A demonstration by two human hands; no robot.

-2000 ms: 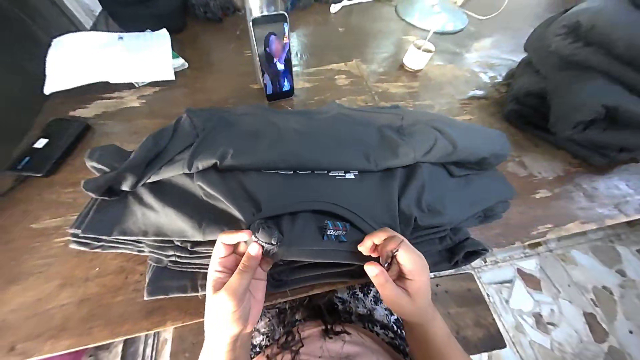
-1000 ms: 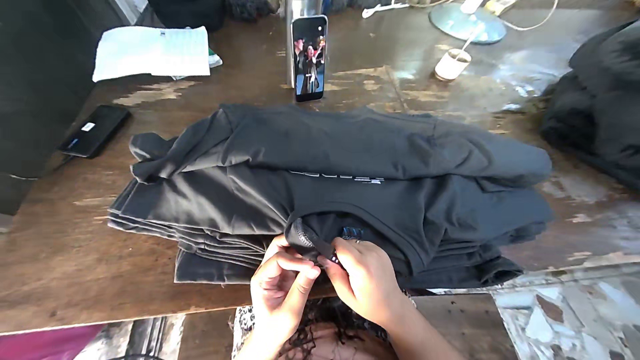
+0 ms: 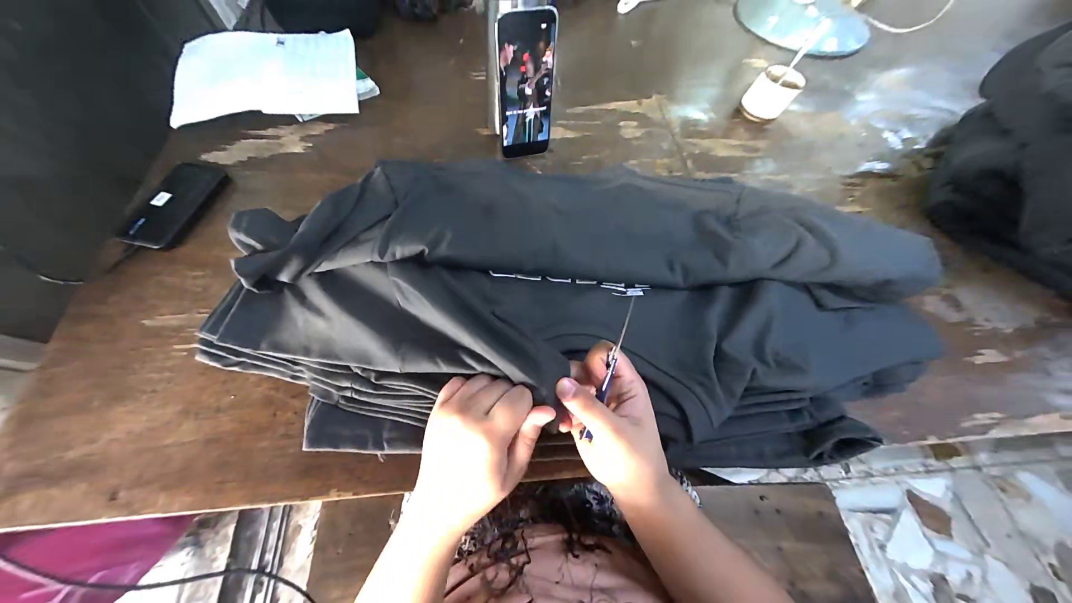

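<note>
A stack of dark grey T-shirts (image 3: 544, 226) lies along the near edge of the wooden table, the top shirt partly folded over, with light print showing at the fold. My left hand (image 3: 486, 427) pinches the top shirt's fabric beside the collar (image 3: 586, 339). My right hand (image 3: 615, 419) is just right of it, its fingers around a small thin-bladed cutting tool (image 3: 610, 373), probably thread snips, whose blade points away from me over the shirt. The right fingertips also touch or nearly touch the fabric; the exact contact is hidden.
Behind the stack a smartphone (image 3: 528, 84) stands upright. White paper (image 3: 268, 75) and a black device with a cable (image 3: 174, 205) are on the left. A small white pot holding a stick (image 3: 772, 92), a lamp base (image 3: 804, 25) and a dark fabric pile (image 3: 1013, 159) are on the right.
One second ago both hands were together at the bunched collar; now they are slightly apart, and the tool's blade shows pointing away from me. The collar lies more spread out on the right.
</note>
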